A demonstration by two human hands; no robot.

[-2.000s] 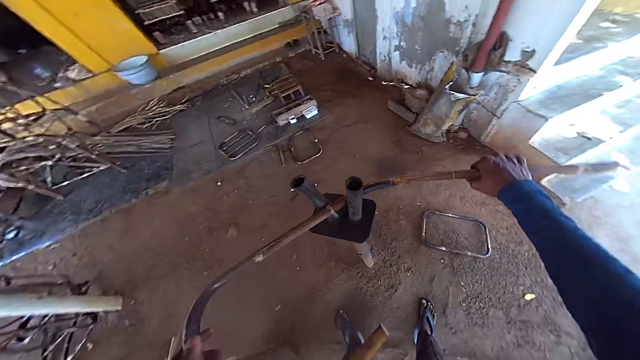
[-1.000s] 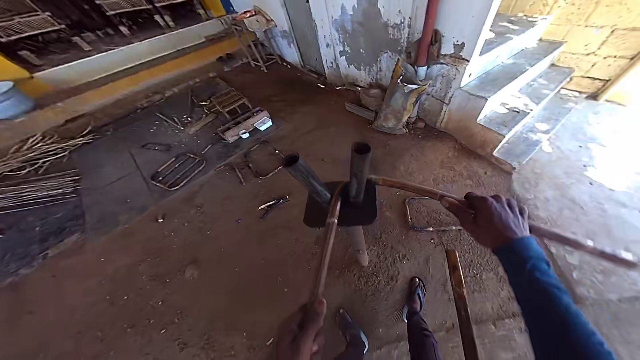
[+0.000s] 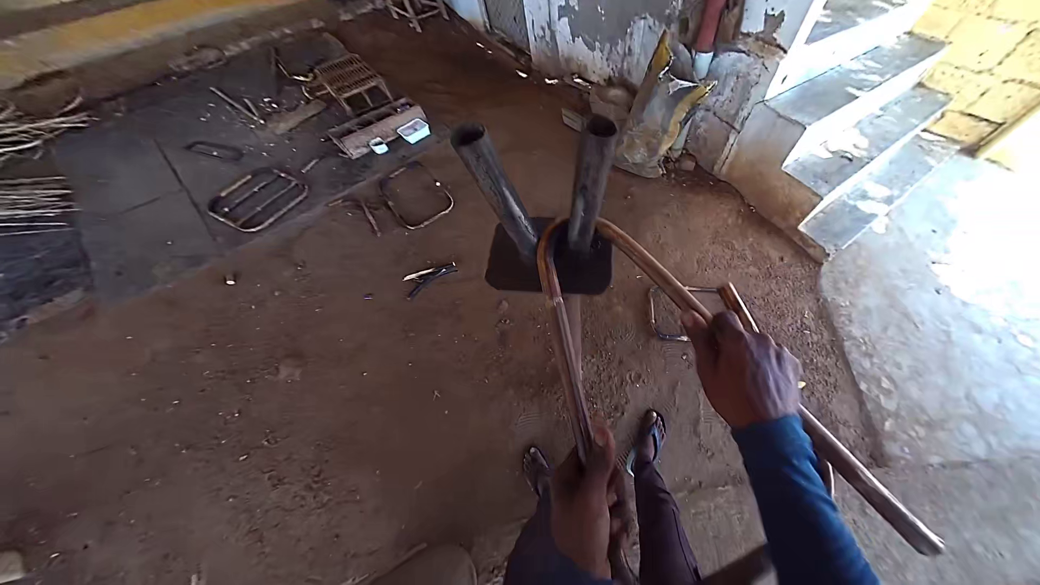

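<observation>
A brown cane pole is bent in a tight curve at two upright metal pipes, the left pipe and the right pipe, which stand on a dark plate atop a post. My left hand grips one arm of the pole near the bottom of the view, over my legs. Around the other arm is closed my right hand, with the pole's free end running past it to the lower right. Another brown pole shows partly behind the right hand.
A rounded cane frame lies on the dirt behind the pole. Further left are a barred frame, another loop, small sticks and a wooden rack. Concrete steps rise at the right, near a torn sack.
The pole, nearly in one long line earlier, is now folded to a narrow angle at the pipes. Both hands have come closer together, the right one towards my body.
</observation>
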